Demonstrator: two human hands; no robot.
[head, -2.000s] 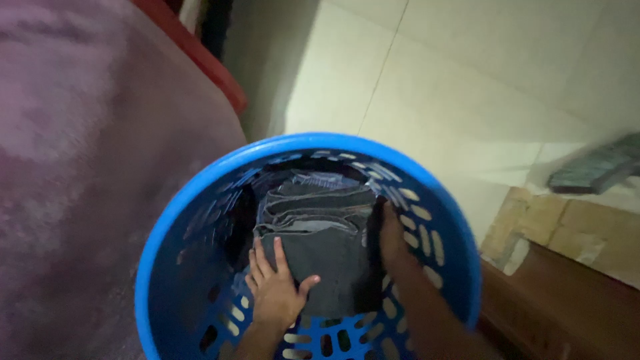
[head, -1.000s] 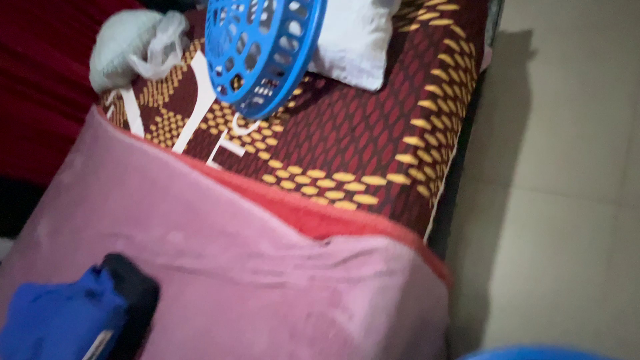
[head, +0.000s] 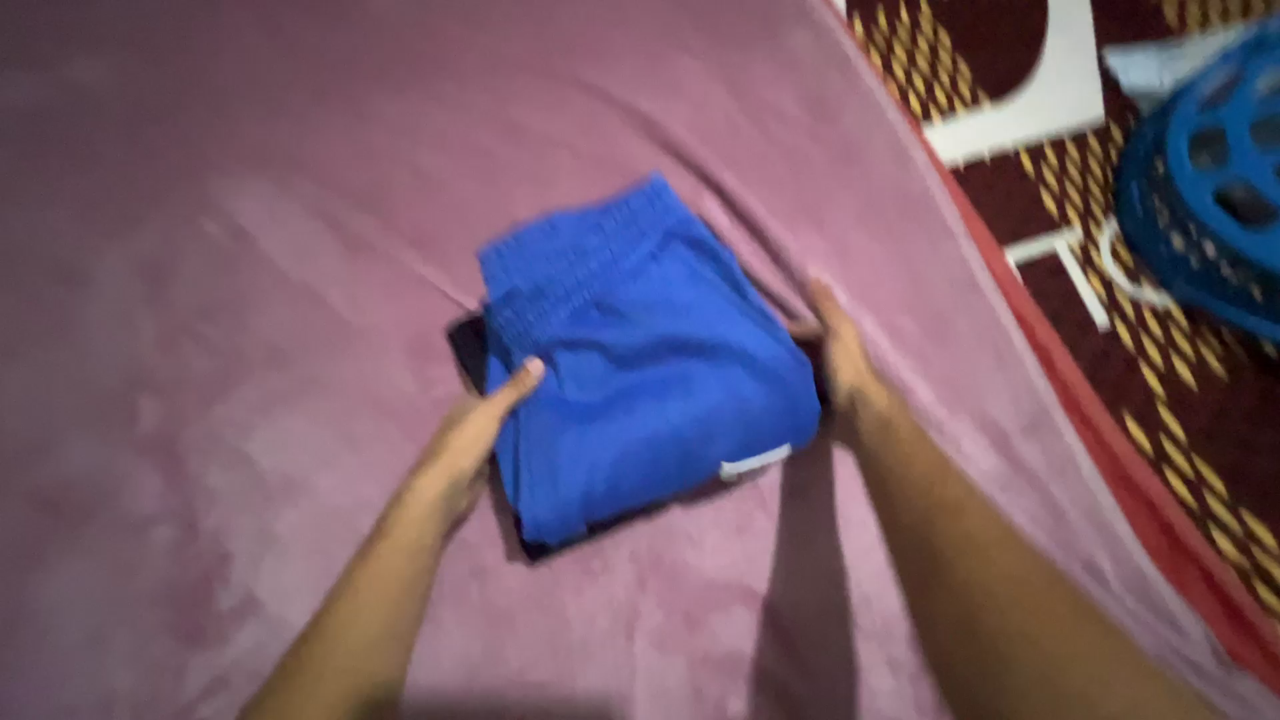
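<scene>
Folded blue shorts or trousers [head: 660, 380] with a gathered elastic waistband lie on top of a black folded garment [head: 468, 352], of which only the edges show. My left hand [head: 478, 435] is at the left side of this stack, its thumb over the blue cloth and its fingers hidden beneath. On the right side, my right hand [head: 840, 350] is against the stack's edge, with some fingers visible and the rest hidden. A small white tag sits at the blue garment's lower edge.
A pink blanket [head: 300, 300] with a red border lies under the stack. To the right are a dark red and yellow patterned bedsheet [head: 1180, 410] and a blue perforated plastic basket [head: 1220, 180], cut off by the frame's edge.
Two seconds ago my hands were on dark folded cloth inside a blue basket; now they are at the blue and black stack on the pink blanket. The view has swung over to the bed.
</scene>
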